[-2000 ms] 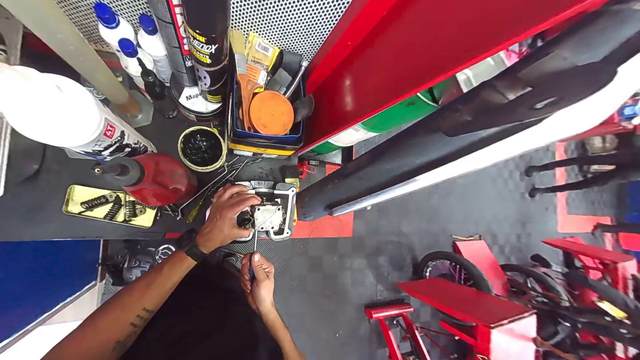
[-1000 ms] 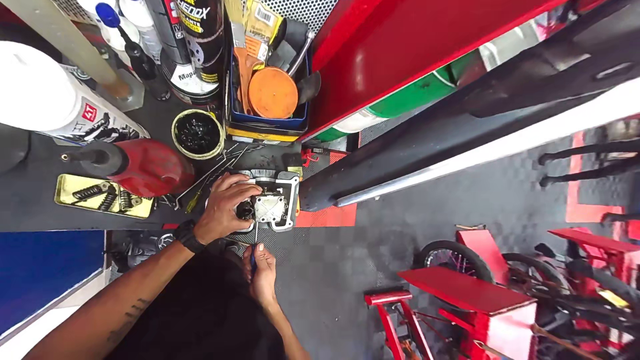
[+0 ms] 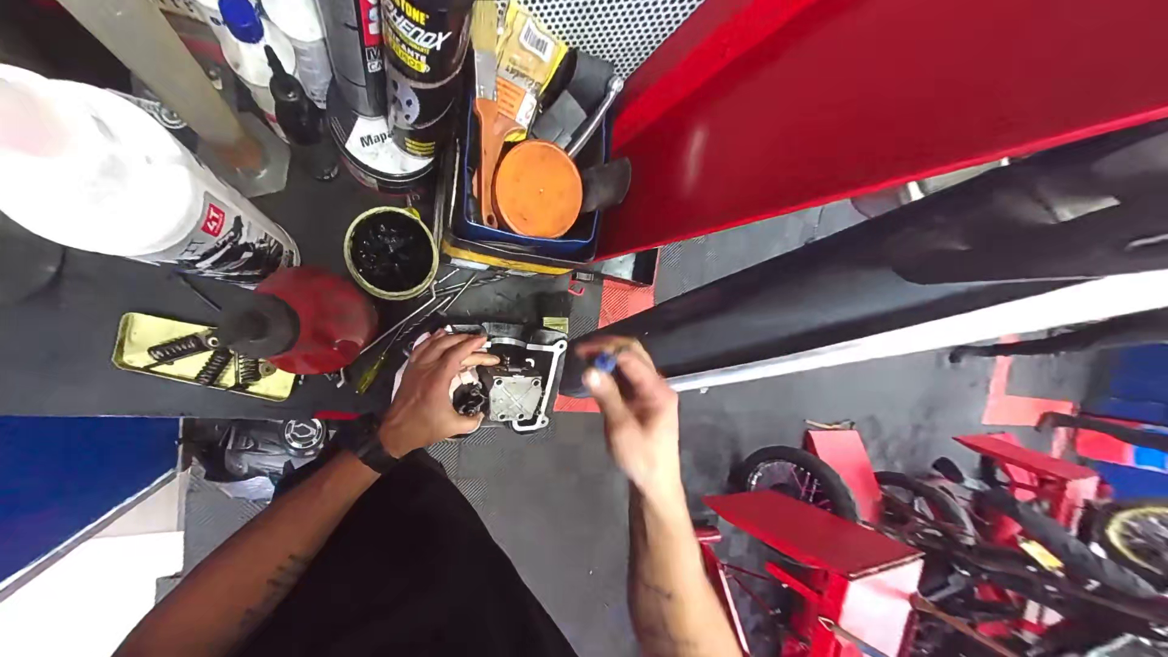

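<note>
A metal engine part with a pale gasket edge (image 3: 554, 383) lies at the bench's front edge, a square metal plate (image 3: 516, 399) set in it. My left hand (image 3: 436, 388) grips its left side, the fingers around a dark round piece (image 3: 469, 399). To the right of the part, my right hand (image 3: 630, 392) is raised and slightly blurred, closed on a small tool with a blue handle (image 3: 604, 362); the tool's shaft cannot be made out. Behind my left hand lie several thin metal tools (image 3: 424, 315) and a yellow-handled screwdriver (image 3: 370, 374).
A yellow tray (image 3: 137, 342) with springs, a red oil can (image 3: 319, 319), a tub of black grease (image 3: 392, 254) and a large white bottle (image 3: 100, 173) stand at left. A blue bin (image 3: 575, 245) holds brushes and an orange lid. Red stands (image 3: 812, 529) and wheels are at lower right.
My right hand has moved from just in front of the engine part up and to the right, carrying the blue-handled tool. My left hand still holds the part.
</note>
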